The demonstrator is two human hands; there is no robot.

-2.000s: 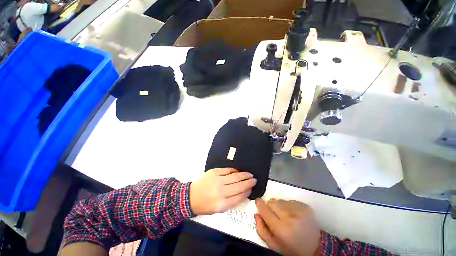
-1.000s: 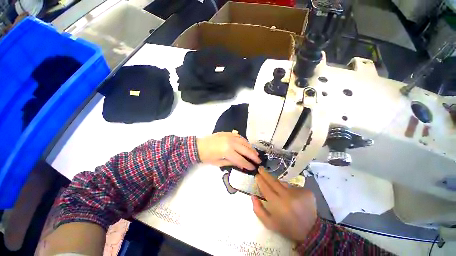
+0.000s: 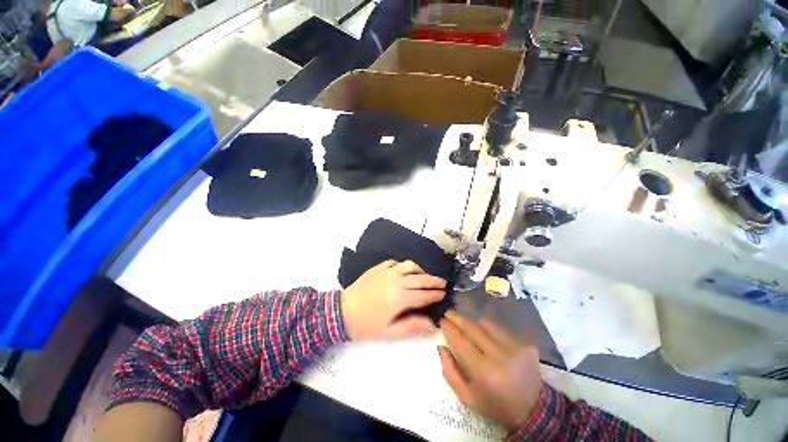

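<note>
A black fabric piece point(image 3: 390, 244) lies at the needle area point(image 3: 467, 259) of the off-white sewing machine point(image 3: 596, 198). My left hand point(image 3: 389, 299) lies on the piece, fingers pressing its near right part just left of the needle. My right hand point(image 3: 494, 367) is at the piece's near edge, fingertips touching or almost touching it; it is slightly blurred. Whether its fingers grip the fabric is hidden. Some of the piece is covered by my left hand.
Two stacks of black pieces with pale stickers point(image 3: 263, 192) point(image 3: 373, 160) lie at the far side of the white table point(image 3: 216, 259). A blue tote point(image 3: 186, 142) with black pieces is at left. A white sheet point(image 3: 596, 315) lies right of the needle. Cartons point(image 3: 406, 97) stand behind. A person point(image 3: 78, 22) is far left.
The black piece has turned and shows more to the left of the needle. My left hand has moved slightly down; my right hand stays near the edge. The view has shifted.
</note>
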